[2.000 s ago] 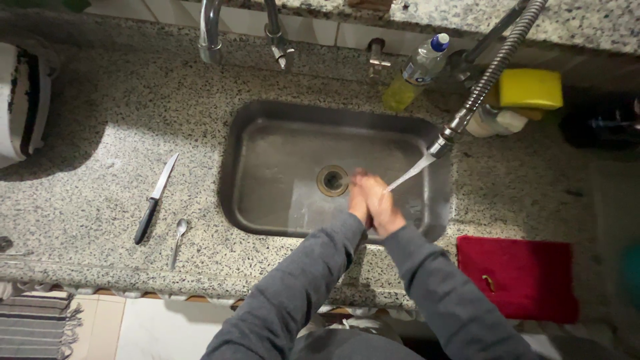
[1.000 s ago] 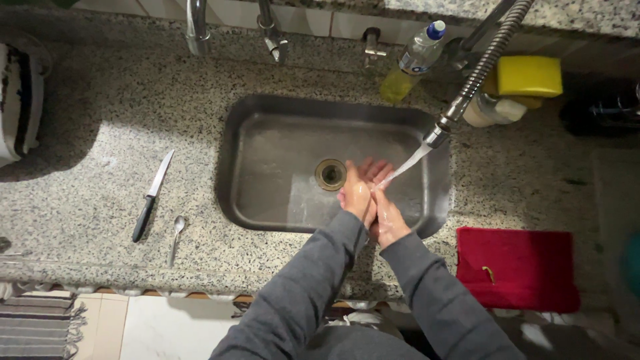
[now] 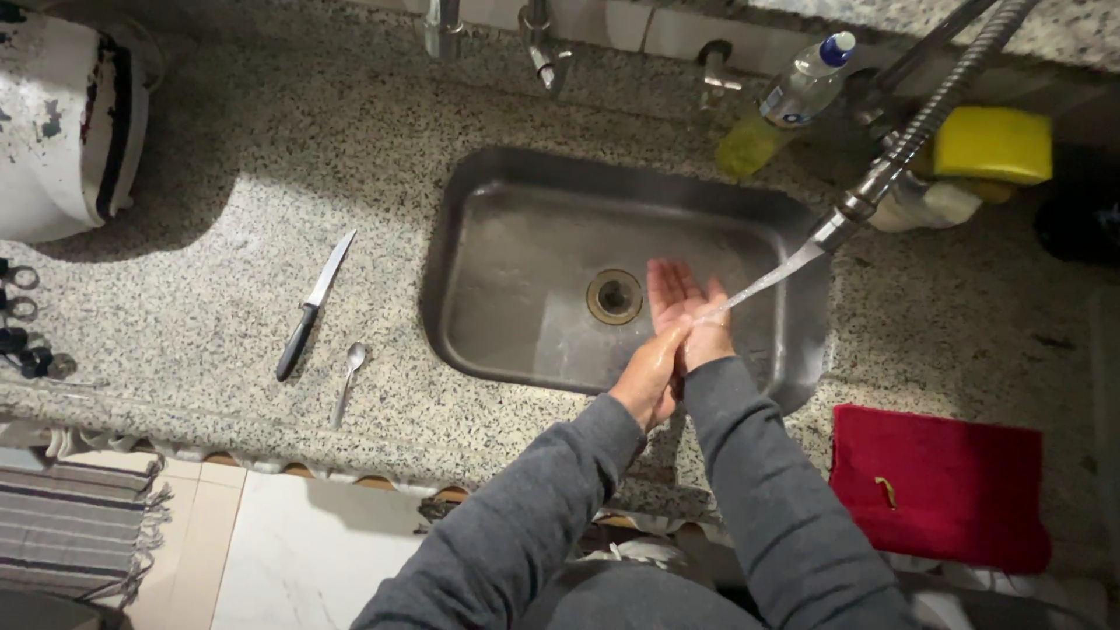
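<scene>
Water streams from the spray head (image 3: 840,226) of a coiled-hose tap onto my wet hands over the metal sink (image 3: 525,254). My right hand (image 3: 691,306) is palm up with its fingers extended beneath the stream. Against its palm and wrist rests my left hand (image 3: 652,372), its thumb side up and its fingers partly hidden beneath the right one. Neither hand holds an object. The round drain (image 3: 614,297) lies just left of my right fingertips.
A black-handled knife (image 3: 317,304) and a spoon (image 3: 348,383) lie left of the sink. Behind it stand a bottle with yellow liquid (image 3: 770,122) and smaller taps (image 3: 542,52). A yellow sponge (image 3: 993,144) and a folded red cloth (image 3: 945,490) are at the right.
My hands were clasped together two seconds ago, then crossed with open fingers. Now the right palm lies turned up, with the left hand at its wrist. Water runs throughout.
</scene>
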